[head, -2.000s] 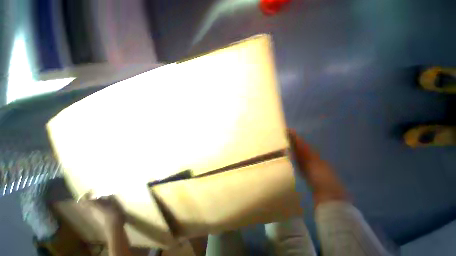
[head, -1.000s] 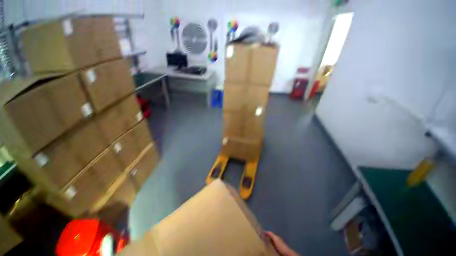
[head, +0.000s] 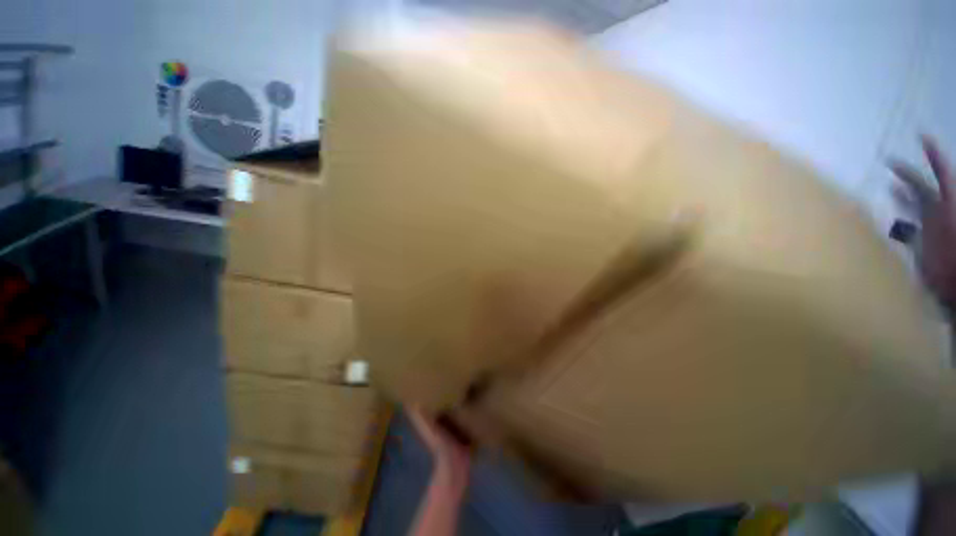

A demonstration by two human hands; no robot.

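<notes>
A large brown carton (head: pixel 618 209) fills the middle and right of the view, raised high, tilted and blurred. A dark gap runs between its flaps. My left hand (head: pixel 449 445) is under its lower left corner and bears it, with the fingers partly hidden by the carton. My right hand (head: pixel 931 215) is at the far right edge, blurred, with its fingers spread and apart from the carton as far as I can see.
Stacked cartons (head: pixel 288 325) stand on a pallet truck with yellow forks (head: pixel 239 521) at left of centre. A desk (head: pixel 115 195) with a monitor (head: pixel 152 168) is behind. A green-topped bench (head: pixel 687 521) shows low at the right, near a white wall (head: pixel 776 63).
The carton has risen from low in front to high up, and fills much more of the view. The stacked cartons look much nearer and lie further left. My right hand now shows with spread fingers.
</notes>
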